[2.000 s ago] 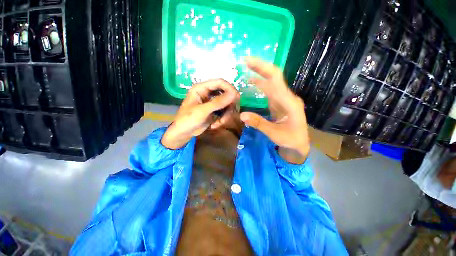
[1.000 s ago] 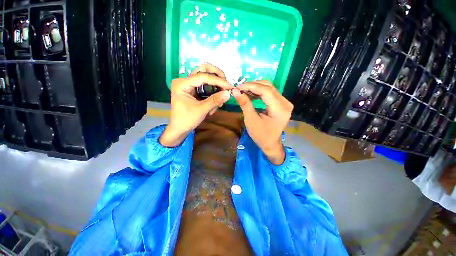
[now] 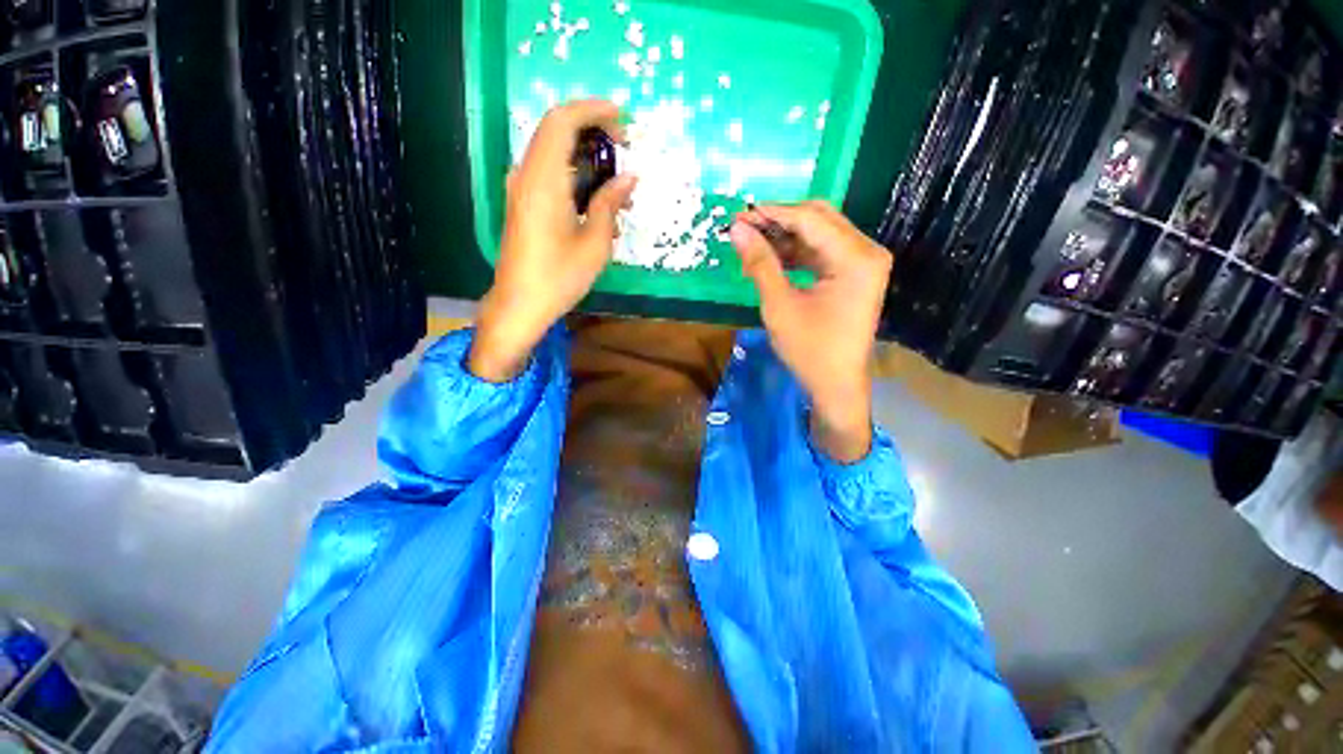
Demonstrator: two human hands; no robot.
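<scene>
My left hand (image 3: 552, 221) is bare and holds a dark rounded housing (image 3: 595, 165) between thumb and fingers, over the left part of the green tray (image 3: 865, 111). My right hand (image 3: 820, 287) is bare, over the tray's near right part, and pinches a small dark part (image 3: 776, 231) with its fingertips. The hands are apart. Many tiny white pieces (image 3: 663, 206) lie in the tray, heaped densely between the hands and scattered farther back. The inside of the housing cannot be made out.
A tall stack of black blister trays (image 3: 317, 221) stands left; some pockets hold units (image 3: 121, 121). Another black tray stack (image 3: 1178, 221) stands right, its pockets holding shiny parts. A carton (image 3: 1049, 424) and a blue bin (image 3: 1164, 433) are below right. Part of a person (image 3: 1296, 501) shows at the right edge.
My hands were together at the tray's near edge one second ago. They have parted; my left hand moved forward with the housing, my right hand slightly right, holding the small dark part.
</scene>
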